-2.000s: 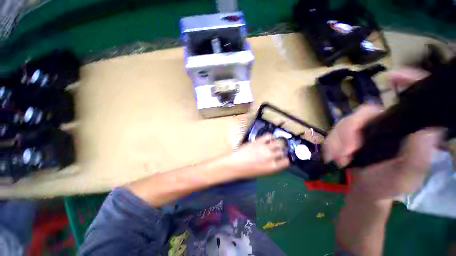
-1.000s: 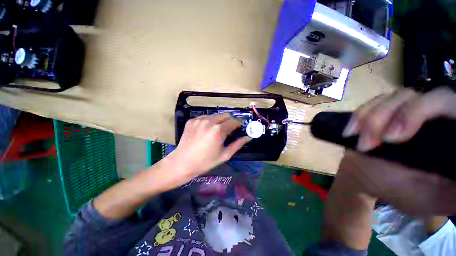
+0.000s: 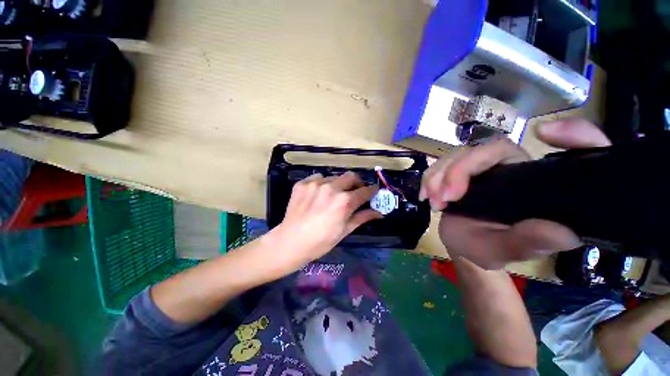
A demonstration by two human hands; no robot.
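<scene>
A black plastic housing (image 3: 402, 236) lies on the bench in front of me, its slot handle along the far edge. A round white-silver disc (image 3: 383, 201) with thin red and dark wires sits near its right end. My left hand (image 3: 323, 209) rests on the housing, thumb and fingertips at the disc's left side. My right hand (image 3: 499, 202) is wrapped around a thick black electric screwdriver (image 3: 580, 180), held nearly level over the housing's right end. The screwdriver's tip is hidden by my fingers.
A blue and silver screw feeder (image 3: 488, 73) stands beyond the housing to the right. Other black housings with white discs (image 3: 106, 92) lie at the far left and right. A green mesh crate (image 3: 136, 250) is left of my lap. Another person's arm (image 3: 632, 338) shows at lower right.
My right hand and screwdriver have moved left, closer to the housing, and the fingers now cover the bit that showed before. The housing and left hand appear slightly further right in view.
</scene>
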